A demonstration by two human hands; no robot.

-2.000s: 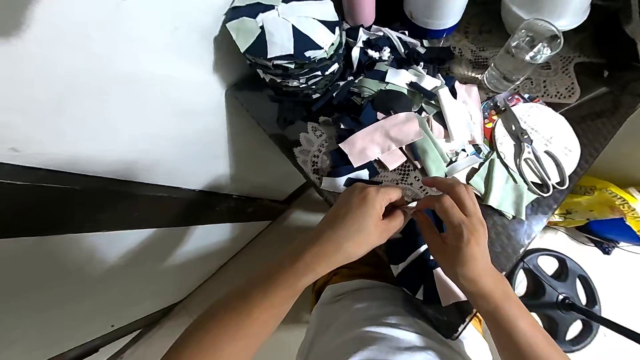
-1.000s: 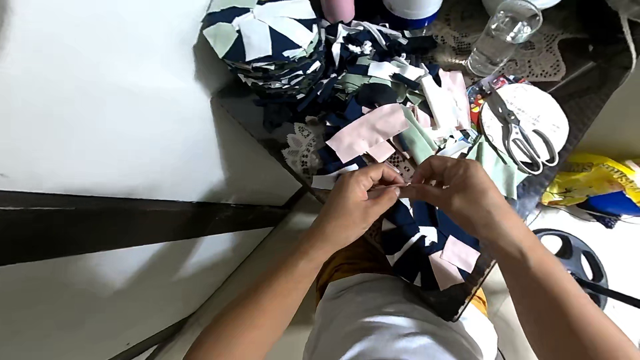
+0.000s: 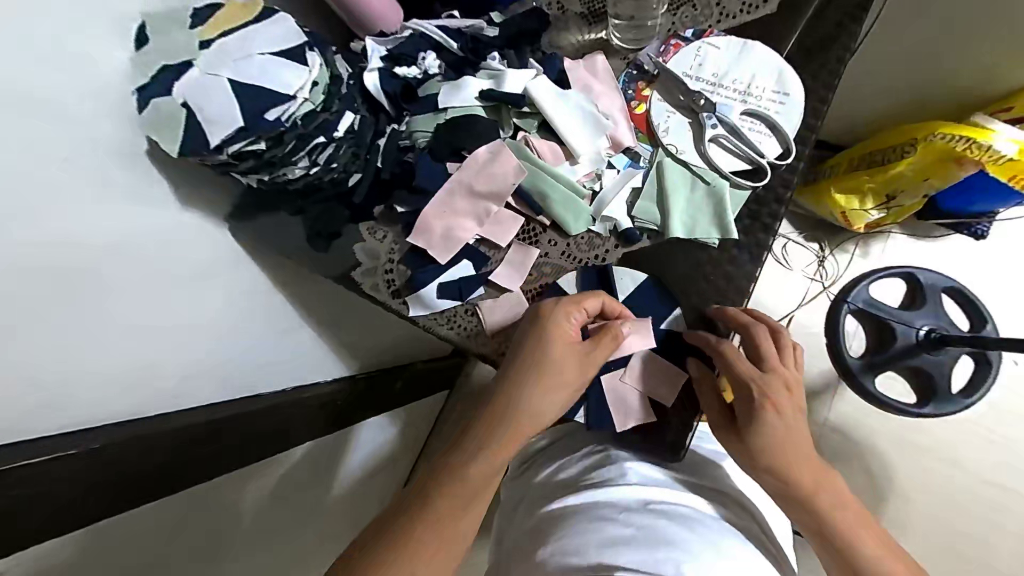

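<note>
My left hand (image 3: 564, 360) pinches a small pink fabric piece (image 3: 638, 337) between thumb and fingertips, over a round of navy and white fabric pieces (image 3: 656, 302) at the table corner. Two more pink pieces (image 3: 628, 400) lie overlapping on the round, just below. At its right edge my right hand (image 3: 748, 376) rests with fingers apart, fingertips on or beside the navy fabric, and no piece shows in it. Further up lie loose pink strips (image 3: 468, 200), green fabric (image 3: 694, 200) and white fabric scraps (image 3: 572, 120). Scissors (image 3: 708, 120) lie on a white disc with writing (image 3: 768, 80).
A tall stack of patchwork fabric rounds (image 3: 232, 80) stands at upper left. A glass (image 3: 636, 20) and a pink container (image 3: 368, 12) are at the top edge. Right of the dark table (image 3: 720, 276) are a yellow plastic bag (image 3: 888, 168) and a black round base (image 3: 912, 340) on the floor.
My hands were close together, fingertips meeting at a small thing; now they are apart, the left over the fabric round with a pink piece, the right at its edge. The view has moved closer.
</note>
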